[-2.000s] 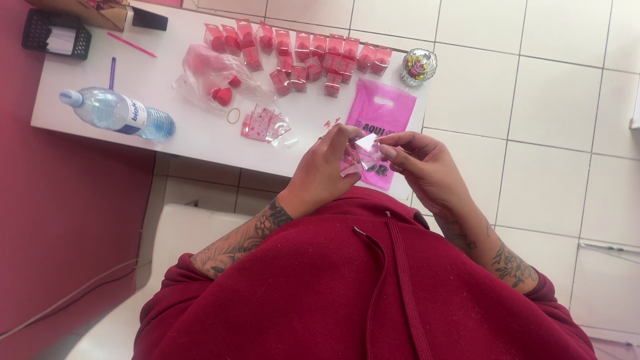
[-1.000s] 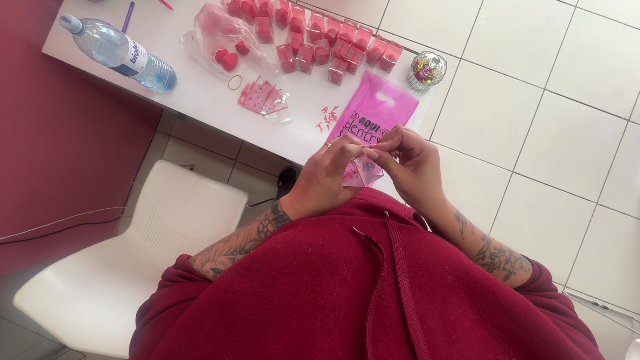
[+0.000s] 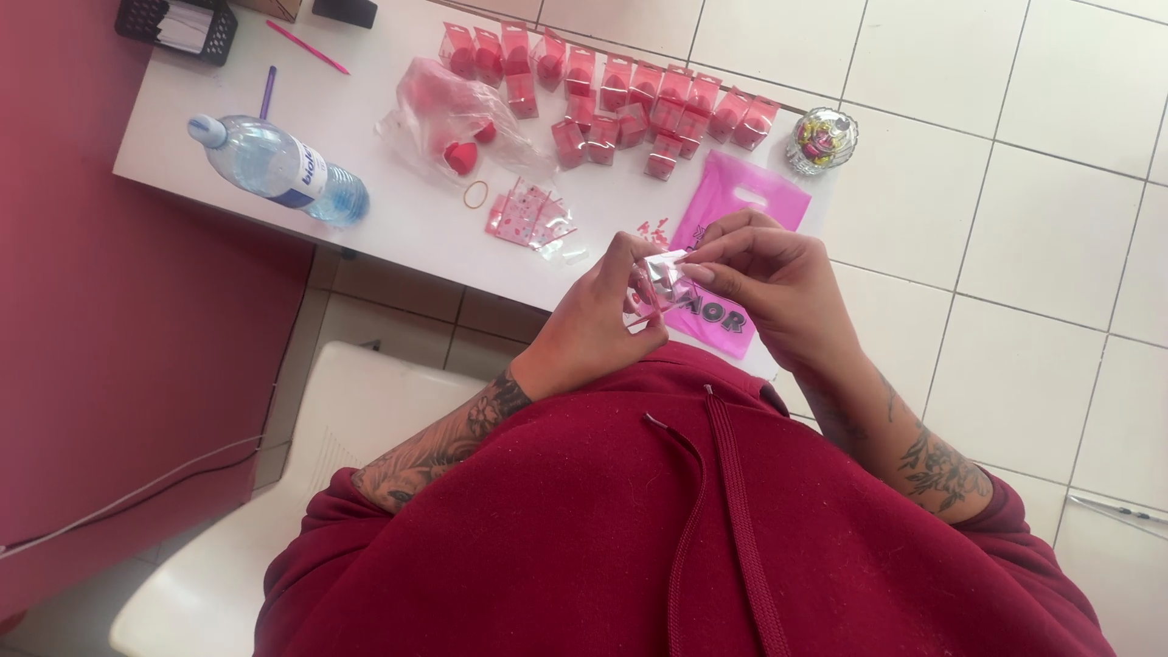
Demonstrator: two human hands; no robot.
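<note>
My left hand (image 3: 607,315) holds a small clear plastic box (image 3: 664,278) with pink parts, its glossy end turned up. The fingertips of my right hand (image 3: 766,274) pinch the upper edge of this box. Beneath the hands lies a pink printed plastic bag (image 3: 725,319) with a handle slot. Small red pieces (image 3: 654,233) are scattered beside it. To the left, several flat pink patterned clear packages (image 3: 529,216) overlap on the white table. Behind them, a translucent plastic bag (image 3: 433,114) has red sponge-like pieces (image 3: 461,158) at its opening.
Several filled red clear boxes (image 3: 616,84) line the table's (image 3: 411,219) far edge. A glass bowl (image 3: 821,141) stands at the right corner. A water bottle (image 3: 278,171), a purple pen (image 3: 268,91), a pink pen (image 3: 308,47) and a black basket (image 3: 178,27) are leftward. A white chair (image 3: 365,411) stands below.
One second ago my fingertips were close together over the printed bag; now my hands are a little apart, with the box's glossy end showing between them. The view has shifted.
</note>
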